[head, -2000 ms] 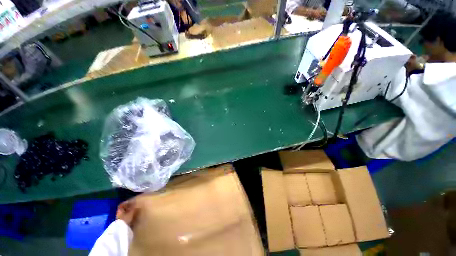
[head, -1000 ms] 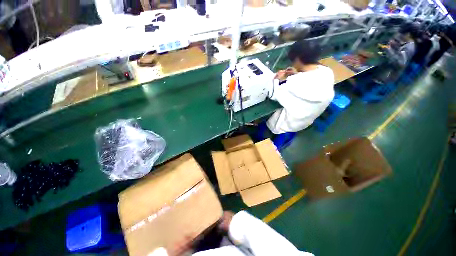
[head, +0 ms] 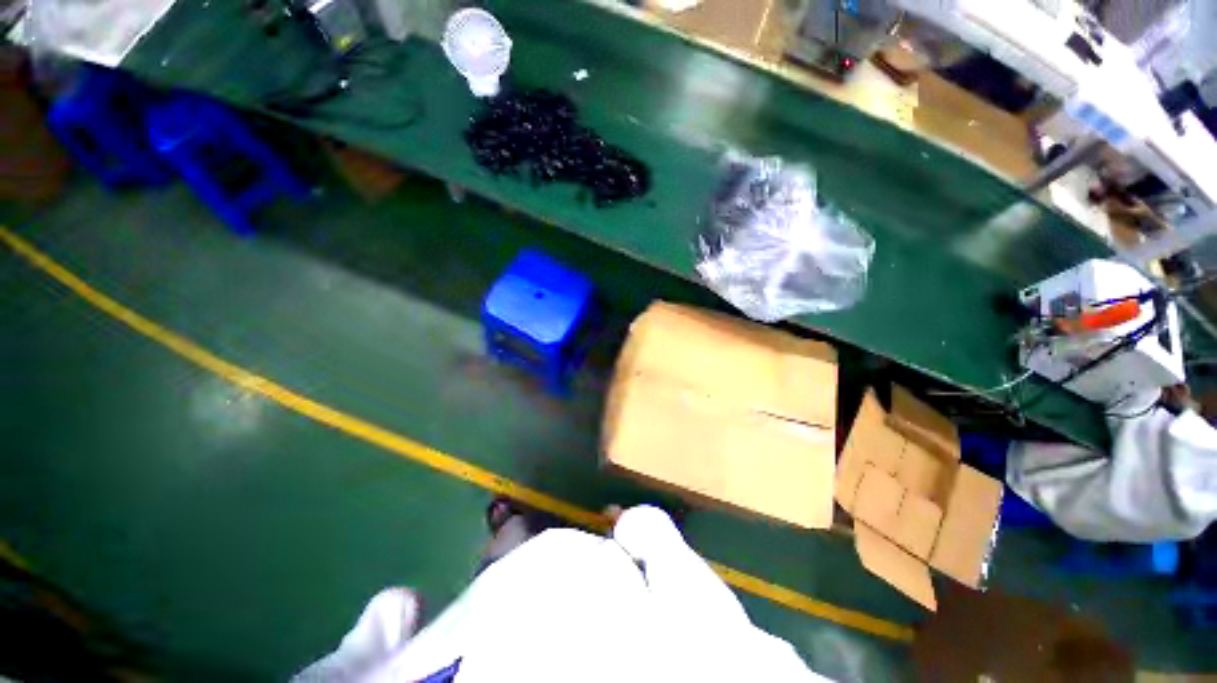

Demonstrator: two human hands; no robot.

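Note:
A large brown carton [head: 721,414] stands beside the green bench, its flaps folded over the top. A clear crinkled bag with dark contents [head: 787,247] lies on the bench behind it. A loose heap of small black parts [head: 554,147] lies left of the bag. My white sleeves show at the bottom edge. My left hand cannot be made out. Only a small blurred bit of my right hand [head: 615,512] seems to show at the sleeve end, below the carton's near edge; its fingers cannot be read.
A white fan [head: 478,48] is on the bench [head: 921,240] beside the heap. A blue stool [head: 538,304] stands left of the carton, with more stools at upper left. An open smaller carton [head: 908,494] is at right. A white machine [head: 1094,327] and a person in white [head: 1121,474] are far right.
The view has swung left and tilted, so the bench things sit further right. The large carton's top flaps now lie flat, and my hands are away from its top.

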